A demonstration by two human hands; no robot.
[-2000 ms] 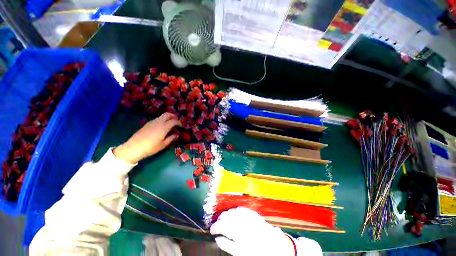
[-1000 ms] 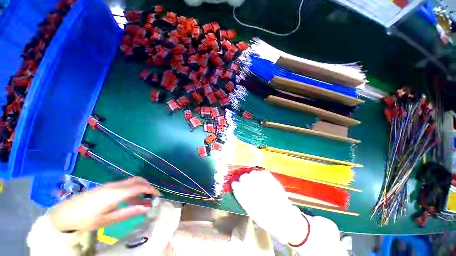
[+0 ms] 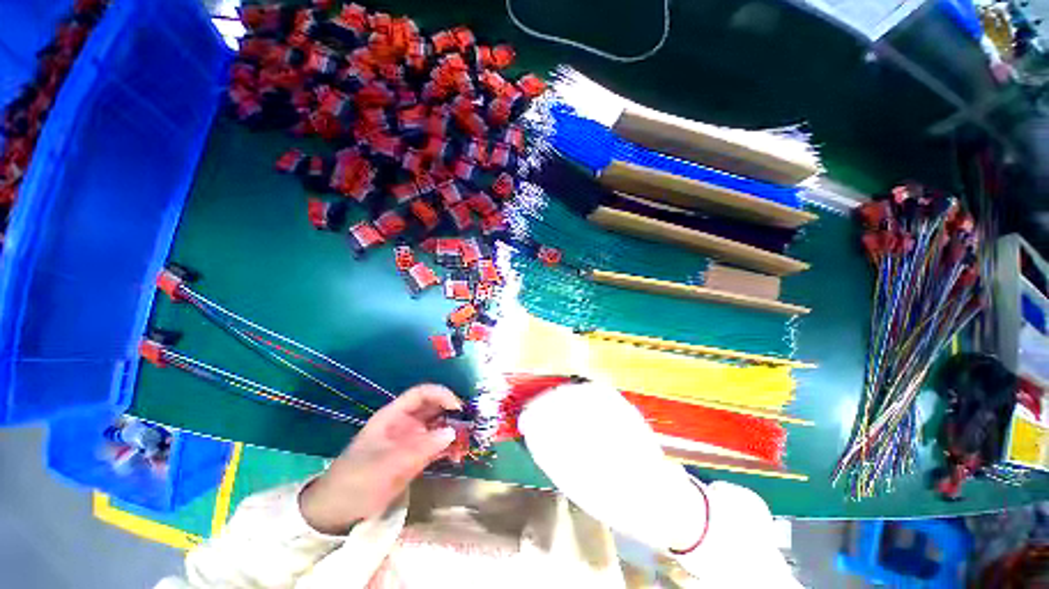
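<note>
My bare left hand holds a red-and-black connector housing between thumb and fingers, close to the pale wire tips at the bench's front edge. My right hand, in a white glove, lies over the red wires; its fingertips are blurred and I cannot tell whether they grip a wire. Yellow wires lie just beyond. Loose housings are heaped behind my left hand. Two wired housings with long tails lie at left, the nearer one by the bench edge.
Blue, white, black and green wires lie farther back, with cardboard dividers between colours. A large blue bin stands at left, a small blue bin below it. A harness bunch and compartment box are at right.
My left hand went from the heap to the front edge, and is now beside the wire tips with a housing. My right hand stays over the red wires. The view has tilted down.
</note>
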